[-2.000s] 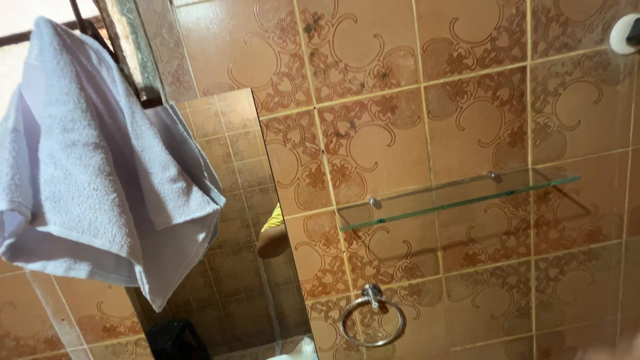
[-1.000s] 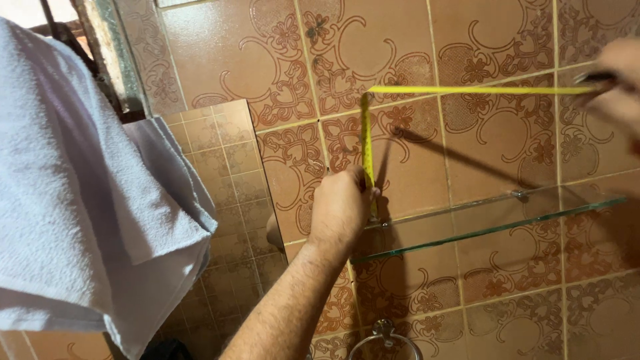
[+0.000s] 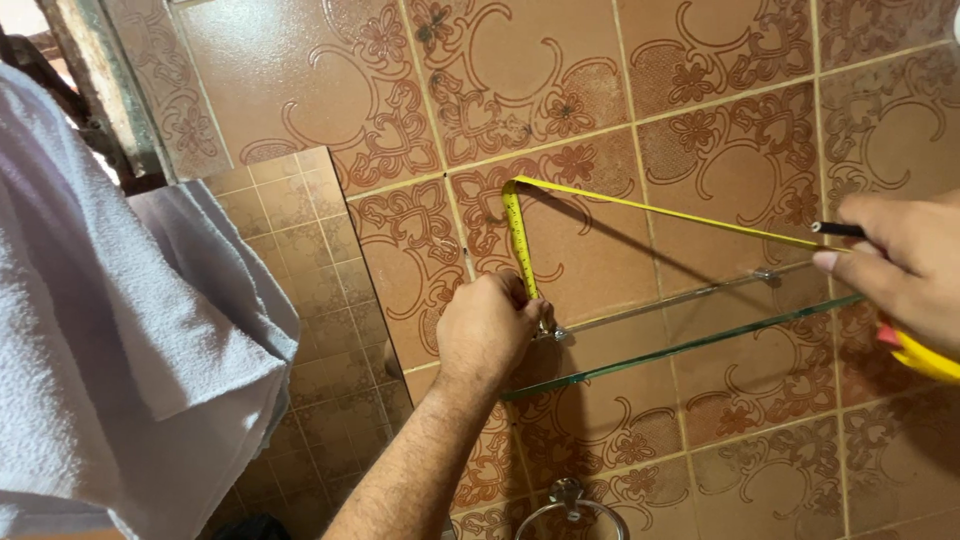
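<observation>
My left hand (image 3: 487,322) pinches the end of a yellow tape measure blade (image 3: 517,232) at the left end of a glass shelf (image 3: 675,349), beside its metal bracket (image 3: 560,334). From there the blade runs up the tiled wall, bends sharply, and slants down to the right. At the right edge my right hand (image 3: 900,255) holds the blade and a dark pen-like tool (image 3: 838,229). The yellow tape measure case (image 3: 926,358) shows partly beneath this hand, with a red part; how it is held is hidden.
A light towel (image 3: 150,337) hangs at the left, in front of part of a frameless mirror (image 3: 322,300). Below the shelf a metal towel ring (image 3: 566,499) is fixed to the patterned tile wall. A worn window frame (image 3: 112,82) stands at the upper left.
Both hands and the tape came into view after the first frame. Since the second, my right hand has moved down, and the blade's long stretch now slants down instead of lying nearly level.
</observation>
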